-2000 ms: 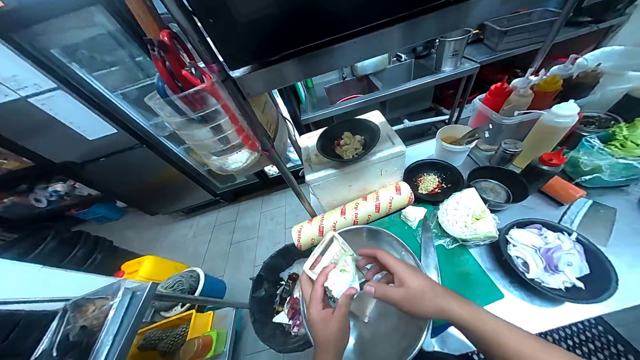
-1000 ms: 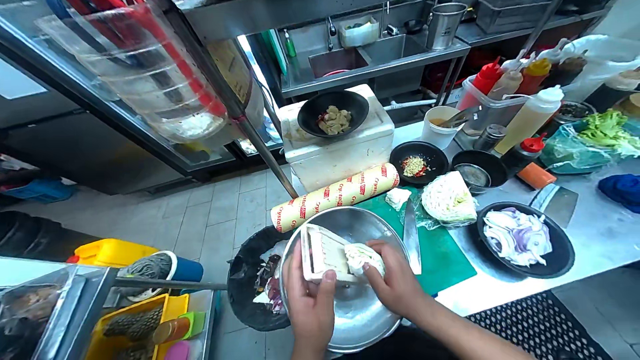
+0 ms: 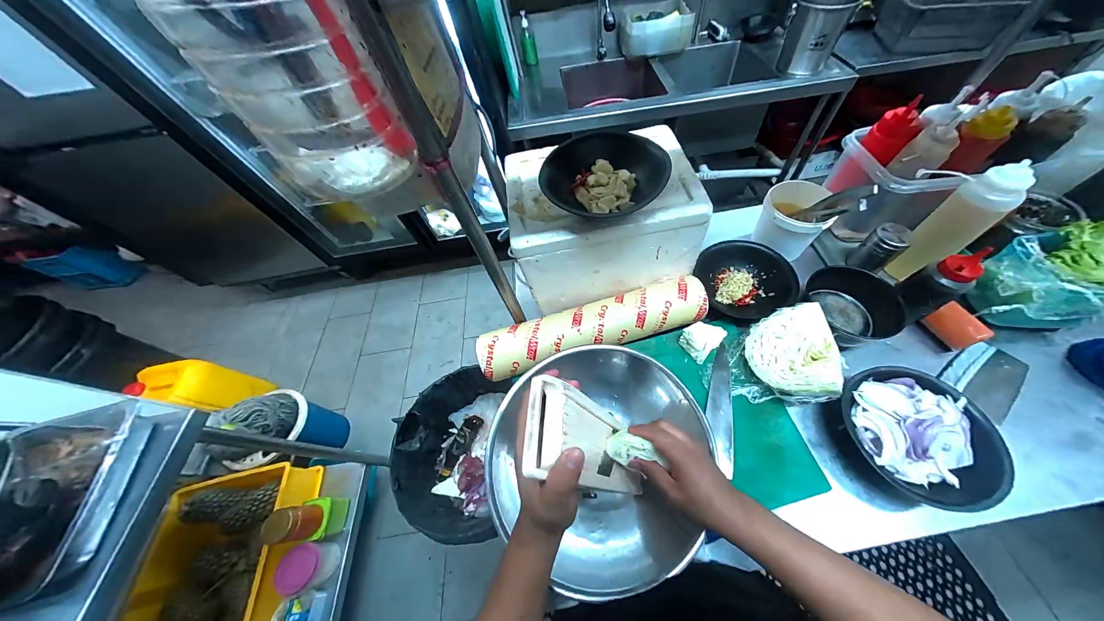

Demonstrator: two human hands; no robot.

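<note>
My left hand (image 3: 552, 492) grips a cream-coloured mandoline slicer (image 3: 573, 431), tilted over a steel mixing bowl (image 3: 638, 552). My right hand (image 3: 681, 470) holds a pale green piece of cabbage (image 3: 630, 448) against the slicer's lower right part. A knife (image 3: 720, 405) lies on the green cutting board (image 3: 776, 457) just right of the bowl. Beyond it, a cut cabbage half (image 3: 793, 354) rests on plastic wrap, with a small white piece (image 3: 701, 341) to its left. Sliced onion (image 3: 914, 431) fills a black plate (image 3: 992, 483) farther right.
Behind the bowl lies a roll of cling film (image 3: 595, 328). A black bowl of food (image 3: 651, 168) stands on a white foam box (image 3: 604, 259). A lined waste bin (image 3: 423, 509) is left of the bowl. A cleaver (image 3: 992, 379) and sauce bottles (image 3: 966, 220) are at the right.
The slicer was held higher and more upright two seconds ago, with both hands close together. My right hand has since moved apart to the slicer's lower right side.
</note>
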